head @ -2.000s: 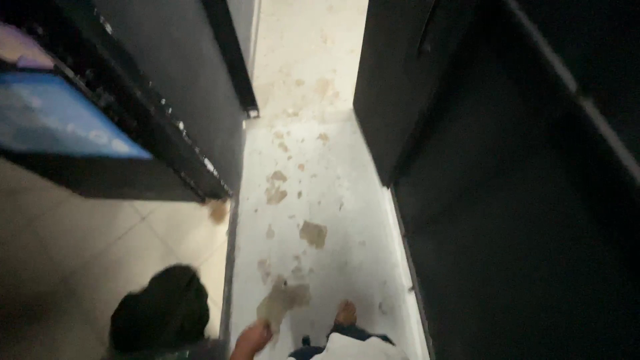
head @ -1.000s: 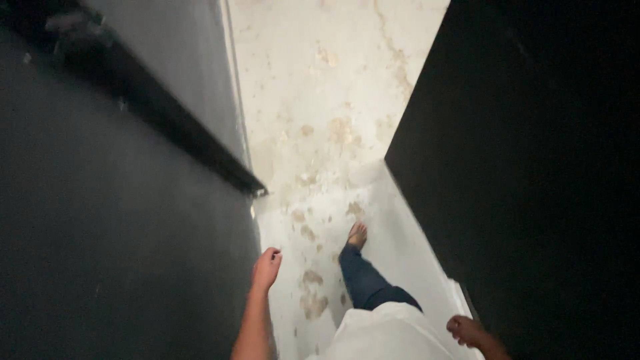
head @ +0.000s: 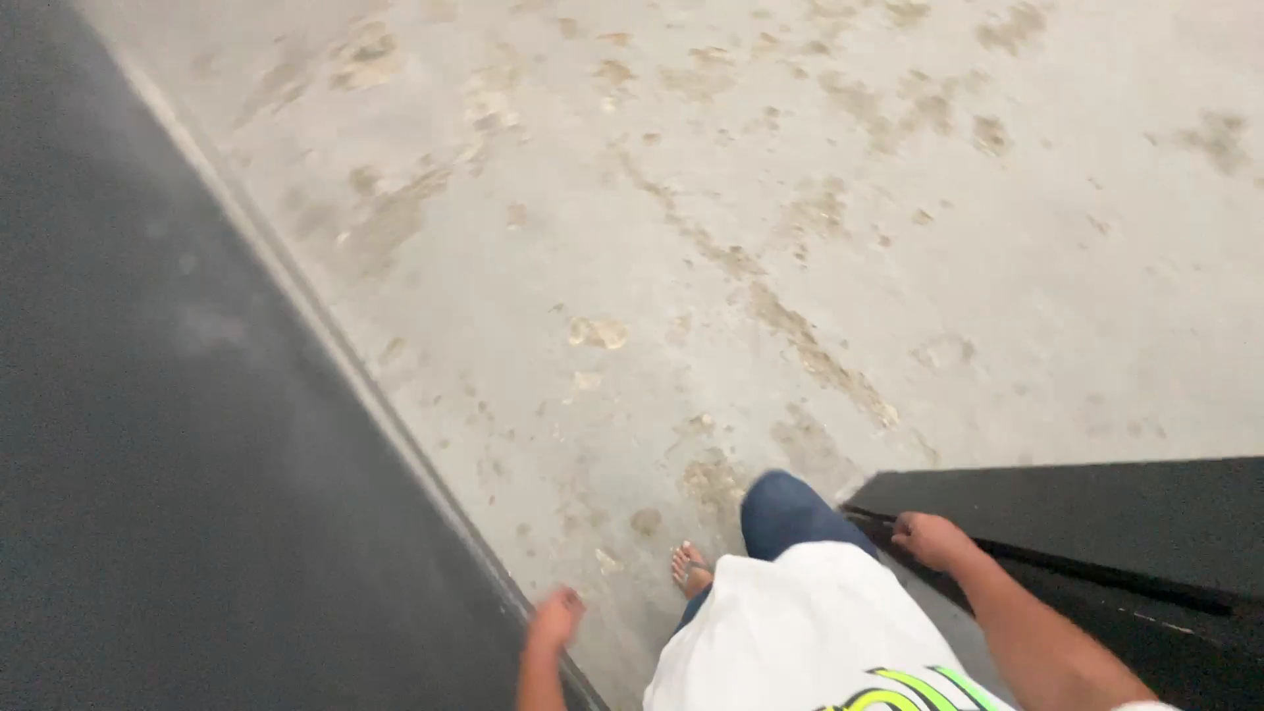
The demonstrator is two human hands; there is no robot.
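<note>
My left hand [head: 558,617] hangs low beside the dark wall on the left, its fingers blurred and loosely curled, with no object seen in it. On the right, my right hand [head: 928,540] is half curled over the edge of a dark panel [head: 1066,509]; whether it touches the panel, I cannot tell, and nothing shows in it. Between the hands are my white shirt [head: 790,632] with a green print and one bent knee in blue trousers [head: 790,513]. My foot [head: 689,568], in a thong sandal, is on the floor.
A pale grey floor [head: 474,346] with worn brown patches and a long crack-like mark spreads ahead. The dark wall [head: 197,395] runs diagonally down the left side, with a light strip along its base. The dark panel's corner juts in at lower right.
The view has moved forward out of the narrow passage onto a wider floor. My right arm has come further into view. Two seconds ago a dark object and a blue panel showed at left.
</note>
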